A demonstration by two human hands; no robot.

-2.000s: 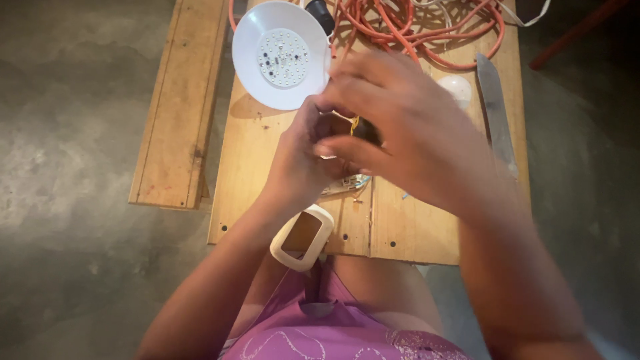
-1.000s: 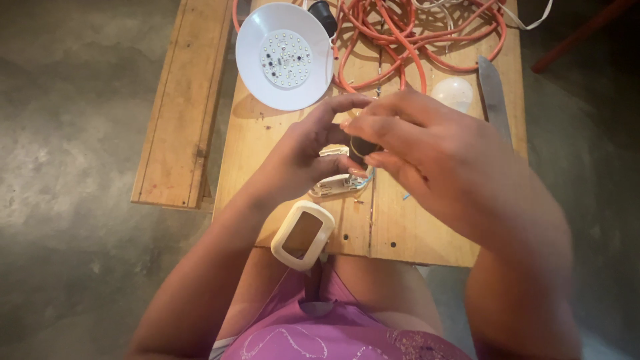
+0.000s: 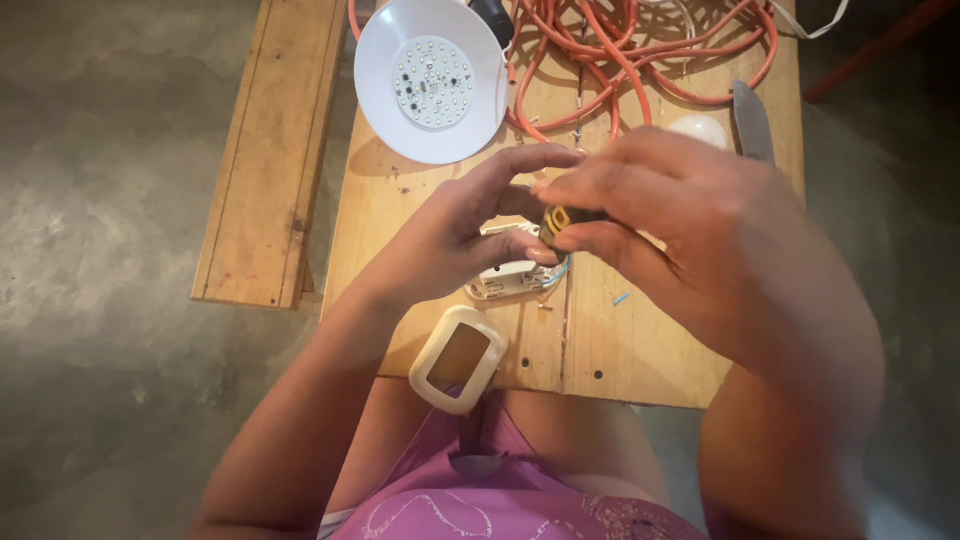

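Both hands meet above the wooden table around a small dark roll with yellow marks, possibly electrical tape [image 3: 556, 222]. My left hand [image 3: 480, 217] pinches its near left side between thumb and fingers. My right hand [image 3: 660, 210] grips it from the right and partly hides it. Below them lies an open white plastic electrical housing [image 3: 514, 281] with a blue wire at its right side, partly covered by my left hand. Nearer my body, a cream oval frame [image 3: 422, 373] rests at the table's front edge.
A white LED lamp [image 3: 487, 112] with its circuit board exposed lies at the back left. Orange cable [image 3: 637, 67] is coiled at the back, near a white dome [image 3: 699, 131] and a knife blade [image 3: 752, 124]. A blue scrap [image 3: 621, 298] lies right of the housing. A wooden bench [image 3: 259, 165] stands left.
My hands have stayed together around the dark roll while their fingers shifted. The white housing, largely hidden two seconds ago, shows more now.
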